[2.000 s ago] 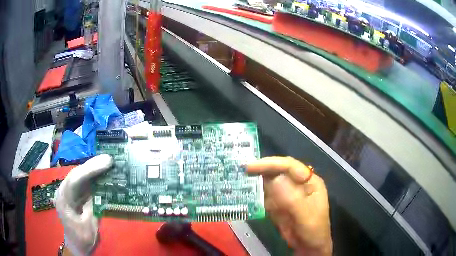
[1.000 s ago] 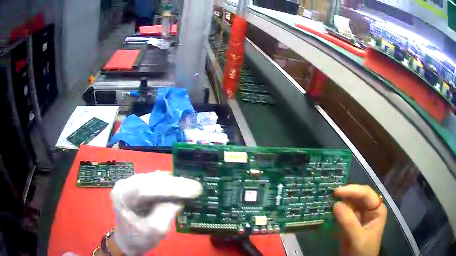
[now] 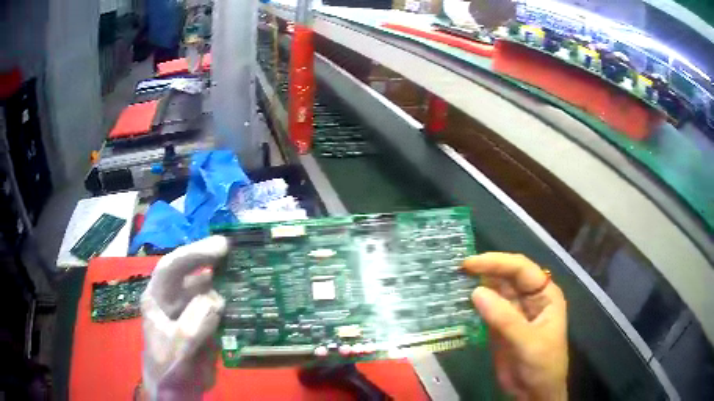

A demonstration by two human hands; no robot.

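A green circuit board [image 3: 301,294] is held up in front of me, component side towards me, with its pin rows along the lower edge and a square chip near the middle. Bright glare crosses it right of the chip. My gloved left hand [image 3: 184,313] grips its left edge. My bare right hand [image 3: 523,313], with a ring, grips its right edge. A black handheld scanner [image 3: 352,382] lies on the red mat [image 3: 106,352] behind the board, partly hidden by it.
A second board [image 3: 117,299] lies on the mat at the left. Another board [image 3: 97,236] lies on a white sheet [image 3: 72,223]. A blue bag [image 3: 205,188] sits in a black tray [image 3: 313,196]. The conveyor belt [image 3: 376,184] carries several boards farther off. A green-topped shelf [image 3: 579,157] runs along the right.
The view swung right, then partly back left. The glare on the board has shifted and its tilt has changed slightly. Both hands still hold its ends.
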